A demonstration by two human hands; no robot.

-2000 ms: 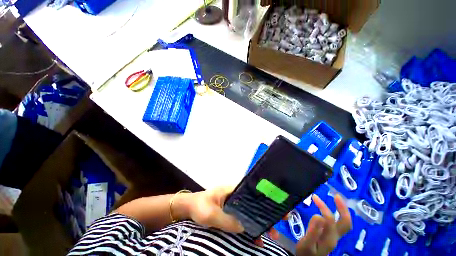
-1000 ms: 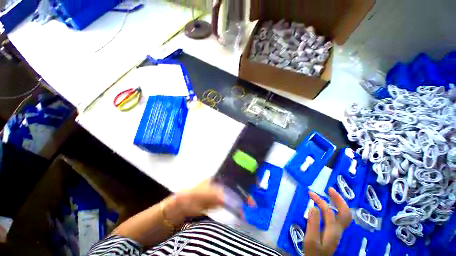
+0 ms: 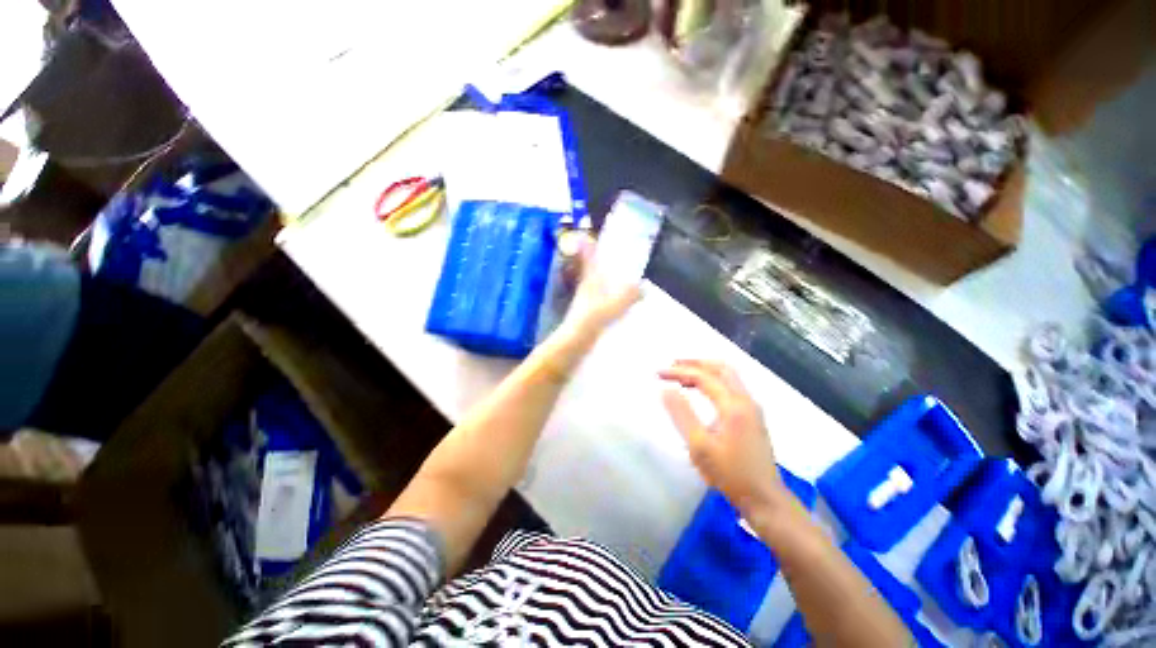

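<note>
My left hand (image 3: 596, 294) is stretched out beside the stack of blue trays (image 3: 492, 276) and holds the smartphone (image 3: 626, 241), whose face looks bright and pale. The phone is over the edge of the dark strip. My right hand (image 3: 720, 428) is empty, fingers apart, above the white table. Blue trays (image 3: 887, 487) lie at the lower right; some hold a white charger and a coiled white cable (image 3: 972, 572).
Red and yellow scissors (image 3: 411, 205) lie left of the stack. An open carton of chargers (image 3: 875, 190) stands at the far side. A cable pile (image 3: 1100, 443) is at the right. A clear bag with metallic-looking pieces (image 3: 805, 304) lies on the dark strip (image 3: 887, 361). A floor carton (image 3: 152, 487) stands lower left.
My left hand has carried the phone away from me to beside the tray stack; its dark face with a green patch now looks pale. My right hand has moved left, away from the filled trays. The view has shifted.
</note>
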